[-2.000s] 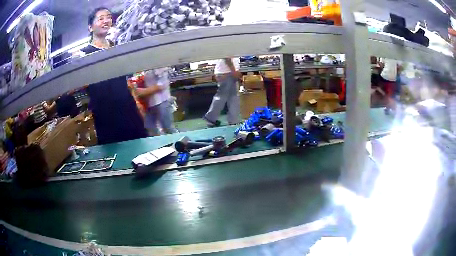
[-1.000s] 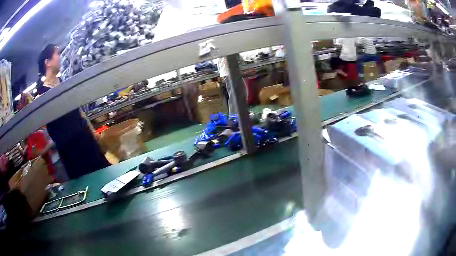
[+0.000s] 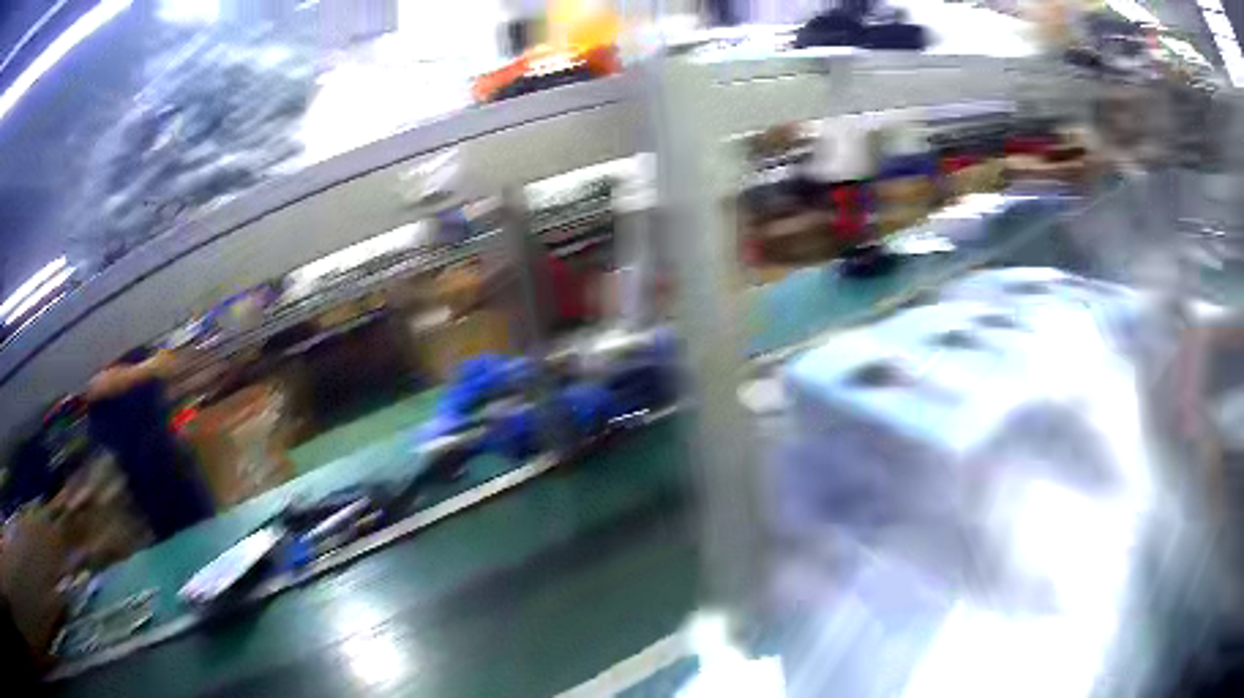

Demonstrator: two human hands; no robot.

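Observation:
The view is blurred. A stack of white to pale blue retail boxes (image 3: 887, 464) stands at the right, with dark pictures on the top faces; strong glare washes out its lower right part. A heap of blue-wrapped parts (image 3: 491, 402) lies across the dark green belt (image 3: 505, 545). Dark handles or tubes (image 3: 334, 518) lie left of the heap, beside a flat white-topped box (image 3: 232, 566). Neither of my hands can be made out in the picture.
A grey metal post (image 3: 709, 341) rises between the belt and the box stack. An overhead shelf (image 3: 368, 171) bears a grey mound (image 3: 205, 123) and orange things. A pale frame (image 3: 109, 620) lies at the far left. A person in dark clothes (image 3: 143, 450) stands behind the line.
The view has swung to the right, so belt, post and heap have shifted left in the picture. More of the retail box stack shows now. The image has become blurred.

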